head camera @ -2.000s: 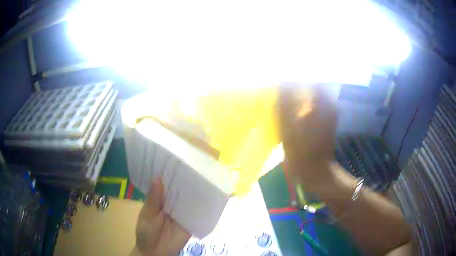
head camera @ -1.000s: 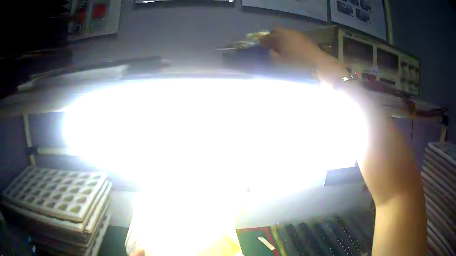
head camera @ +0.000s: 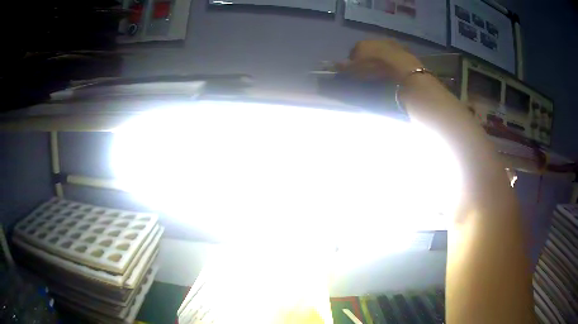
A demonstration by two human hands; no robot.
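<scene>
My right hand [head camera: 375, 58] is raised to the upper shelf above the lamp, at a dark box-like thing [head camera: 361, 87]. Its fingers are blurred, and I cannot tell whether they hold anything. A small pale item shows by the fingertips. At the bottom centre a pale block [head camera: 196, 296], like the label pad, stands partly washed out by glare. A yellow patch [head camera: 305, 314] shows at its lower part. My left hand is not in view.
The glaring tube lamp [head camera: 285, 164] crosses the middle. A beige instrument [head camera: 507, 101] with red leads sits at the shelf's right. Stacked trays stand at left [head camera: 89, 234] and right [head camera: 558, 272]. Dark ridged holders [head camera: 405, 309] lie behind my forearm. Papers lie on the shelf's left.
The view has tilted up. My right hand has gone from the yellow sheets up to the shelf, staying there over the last second. My left hand, earlier holding the pale block, has dropped out of view.
</scene>
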